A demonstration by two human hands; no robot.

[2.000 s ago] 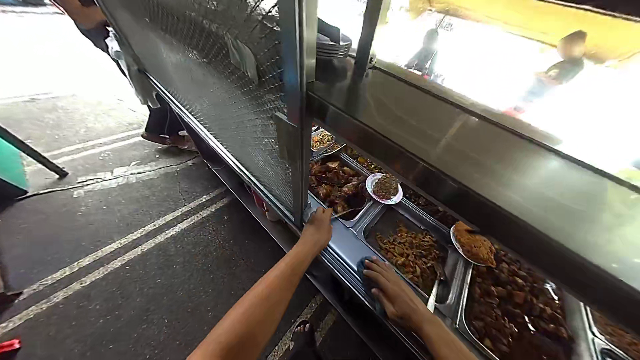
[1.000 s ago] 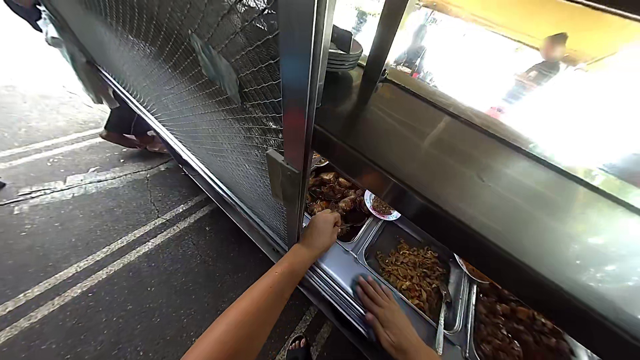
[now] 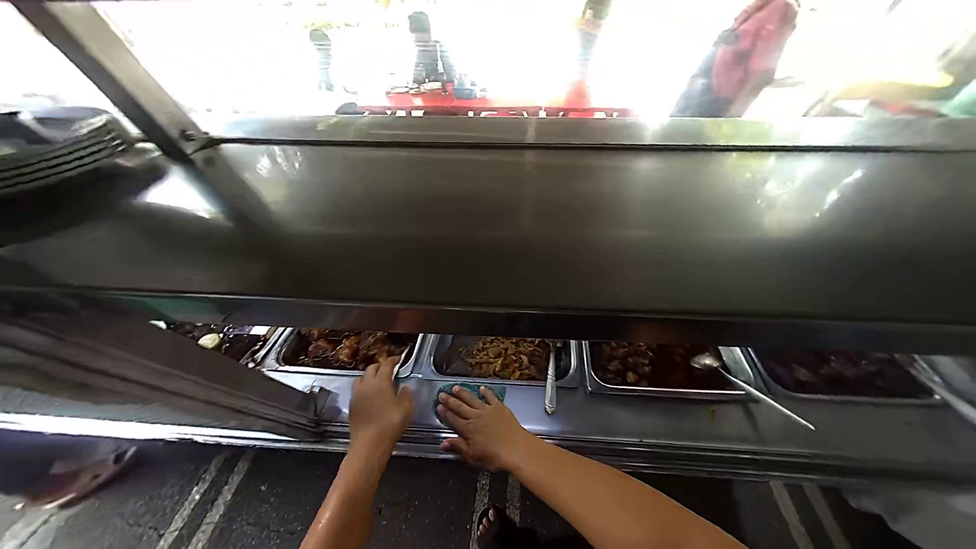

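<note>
My left hand (image 3: pixel 379 404) has its fingers closed around the handle of a metal utensil (image 3: pixel 399 363) at the front rim of a tray of dark braised food (image 3: pixel 343 348). To its right, my right hand (image 3: pixel 482 427) lies spread on a blue-green cloth or pad (image 3: pixel 462 396) on the steel counter ledge (image 3: pixel 610 421). Just behind the pad is a tray of shredded food (image 3: pixel 505 357), with a spoon handle (image 3: pixel 550 385) sticking out over the ledge. Farther right, a metal spoon (image 3: pixel 705 361) leans out of a tray of stewed food (image 3: pixel 633 366).
A wide steel shelf (image 3: pixel 534 229) hangs over the trays. Stacked plates (image 3: pixel 57 149) stand at the far left, beside a metal post (image 3: pixel 130 72). Another dark dish (image 3: pixel 839 375) is at the right. People and a red table (image 3: pixel 488 101) are beyond the stall. A foot (image 3: pixel 488 518) shows below.
The view has swung so that the counter now runs straight across. The left hand, earlier at the edge of the mesh panel, is now at a utensil. The pad shows clearly under the right hand.
</note>
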